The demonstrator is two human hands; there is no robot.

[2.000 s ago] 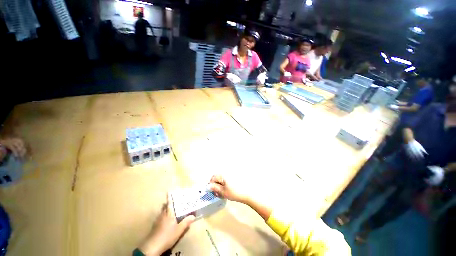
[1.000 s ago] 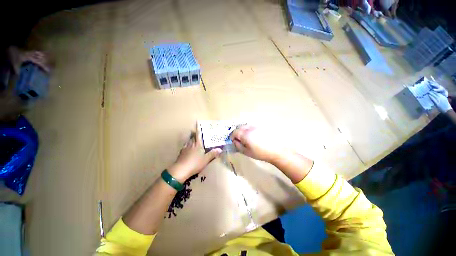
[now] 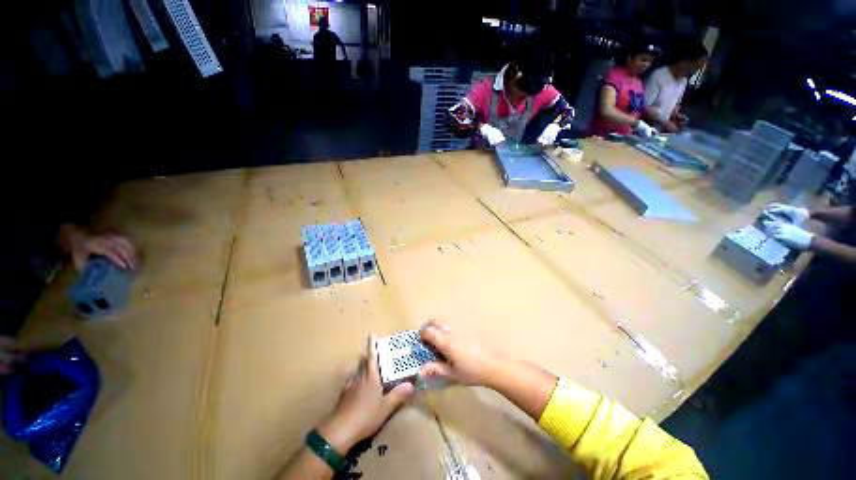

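Note:
A light grey metal housing (image 3: 402,356) with rows of small vent slots on its upper face lies before me on the brown cardboard. My left hand (image 3: 368,396) holds its left side and near edge, with the thumb at the near left corner. My right hand (image 3: 452,354) is at its right end, fingertips on the slotted face; whether a small part is in the fingers cannot be told. Dark screws or plugs (image 3: 355,459) lie in a pile by my left wrist, partly hidden by the arm.
A row of several grey housings (image 3: 339,253) stands beyond. At left, another person's hand rests on a housing (image 3: 99,287) above a blue plastic bag (image 3: 54,398). Gloved people handle a metal tray (image 3: 533,169) and a slotted part (image 3: 754,251). Slotted panels (image 3: 191,36) hang upper left.
The view has tilted up again since one second ago, showing the far workers. Both my hands remain on the housing; the right fingertips have shifted slightly along its slotted face.

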